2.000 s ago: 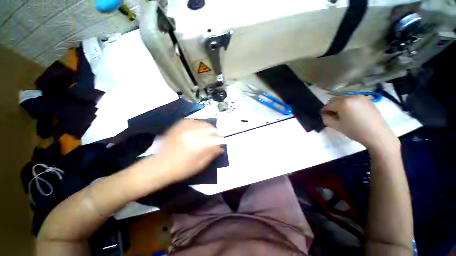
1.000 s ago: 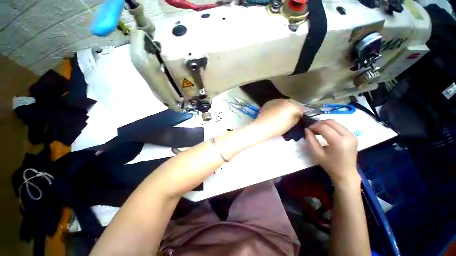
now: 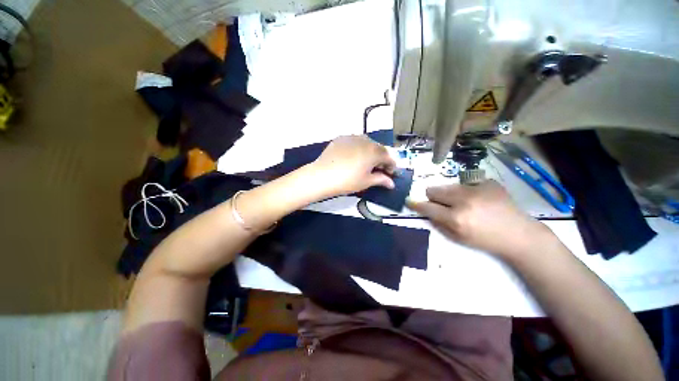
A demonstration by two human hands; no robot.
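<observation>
My left hand point(image 3: 356, 165) holds a dark cut fabric piece point(image 3: 393, 195) just left of the sewing machine's presser foot area point(image 3: 449, 165), thumb and fingertips bent over its top. My right hand point(image 3: 476, 214) lies in front of the presser foot, its fingertips at the piece's right corner; whether they grip it is unclear. Other dark pieces point(image 3: 350, 242) lie overlapping below my left hand. A neat stack of dark strips point(image 3: 604, 197) lies right of the needle, under the machine arm point(image 3: 633, 82). The needle tip cannot be made out.
Blue-handled snips point(image 3: 542, 181) lie between the presser foot and the strips. A heap of dark pieces point(image 3: 205, 93) is at back left. A white cord point(image 3: 152, 208) lies on a dark bundle at left. A brown board point(image 3: 67, 178) fills the far left.
Both hands have moved left from the strip stack to the presser foot area, where a dark piece is now held. The view has shifted left and closer to the machine head.
</observation>
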